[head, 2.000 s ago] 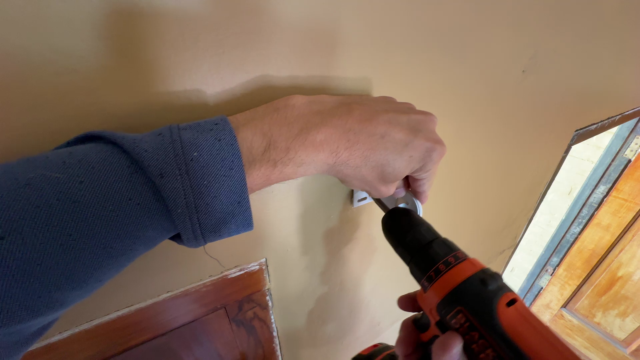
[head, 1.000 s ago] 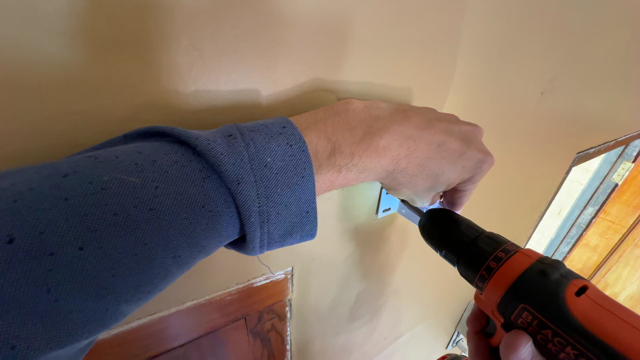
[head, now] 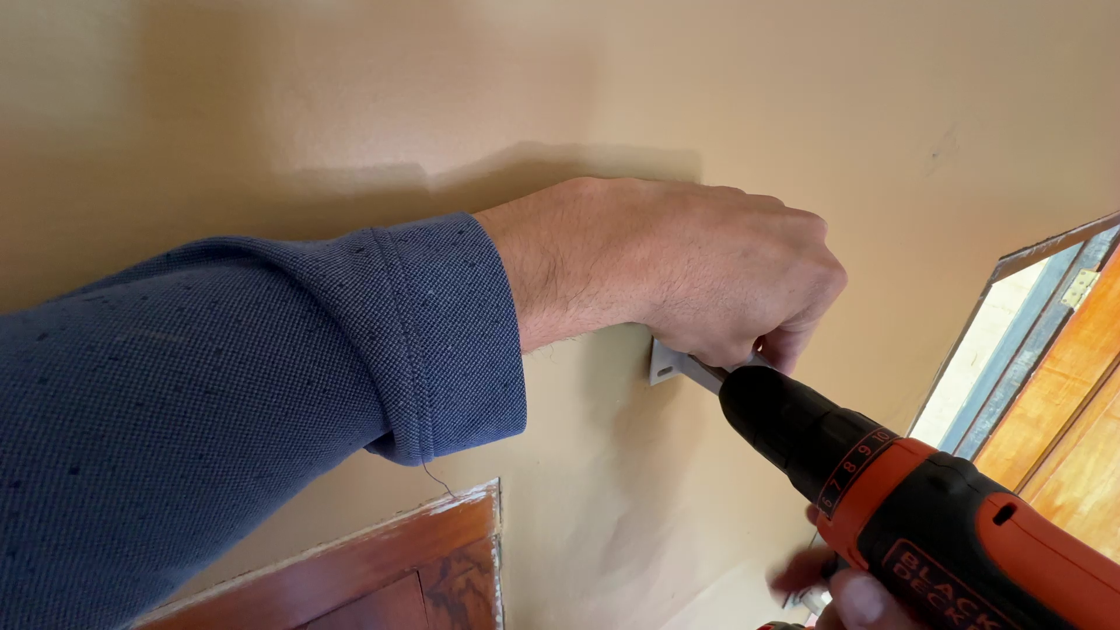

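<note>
My left hand [head: 682, 267], in a blue sleeve, reaches across to a small white metal bracket [head: 667, 363] against the wall. Its fingers are curled around the bracket's far side, with the fingertips mostly hidden. My right hand [head: 844, 591] grips an orange and black Black+Decker cordless drill [head: 919, 507] at the lower right. The drill's black chuck points up and left at the bracket, close below my left fingers. A slim metal bit [head: 707, 374] runs from the chuck beside the bracket; its tip is hidden.
A beige painted wall [head: 420, 70] fills most of the view. A reddish wooden frame with a panel [head: 350, 560] is at the bottom left. At the right edge are a dark-edged opening and an orange-brown wooden door [head: 1085, 411] with a hinge [head: 1081, 289].
The view has shifted somewhat. My left hand stays at the bracket, and my right hand keeps the drill pointed there. No other change is plain.
</note>
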